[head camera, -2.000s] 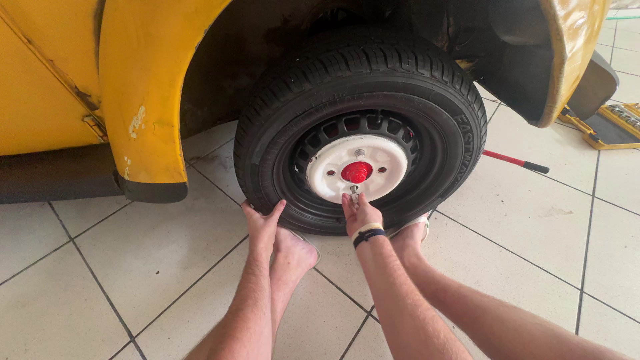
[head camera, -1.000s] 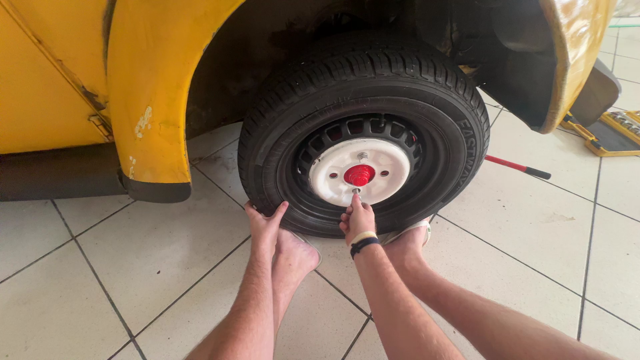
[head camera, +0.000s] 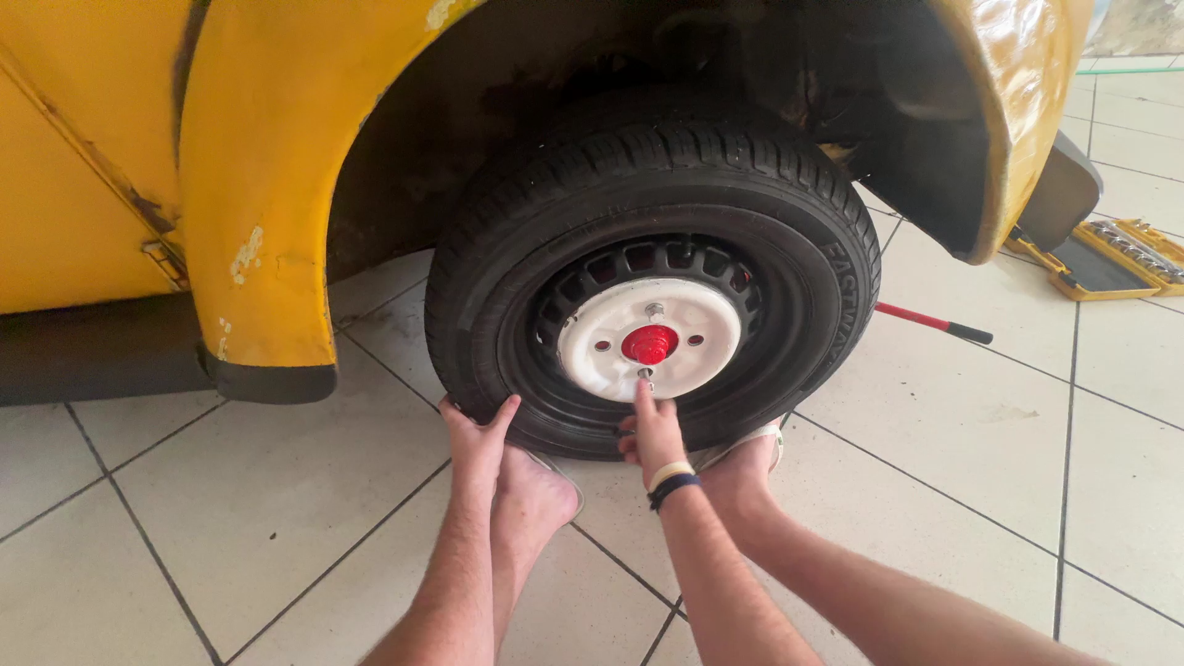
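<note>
A black tire on a steel wheel rim with a white center stands in the wheel well, a red hub cap at its middle. One wheel bolt sits in the top hole; the two side holes show no bolt. My left hand rests against the tire's lower left edge, thumb and fingers spread. My right hand reaches to the bottom hole, its index fingertip against a second bolt there. The right hand's other fingers are curled and partly hidden.
The yellow car fender arches around the tire. A bar with a red and black handle lies on the tiled floor at right. Behind it is an open yellow socket set case. My feet are below the tire, on both sides of my right hand.
My right hand, earlier with its fingers gathered at a bolt by the bottom hole, now touches there with an extended index finger. My left hand stays at the tire's lower left.
</note>
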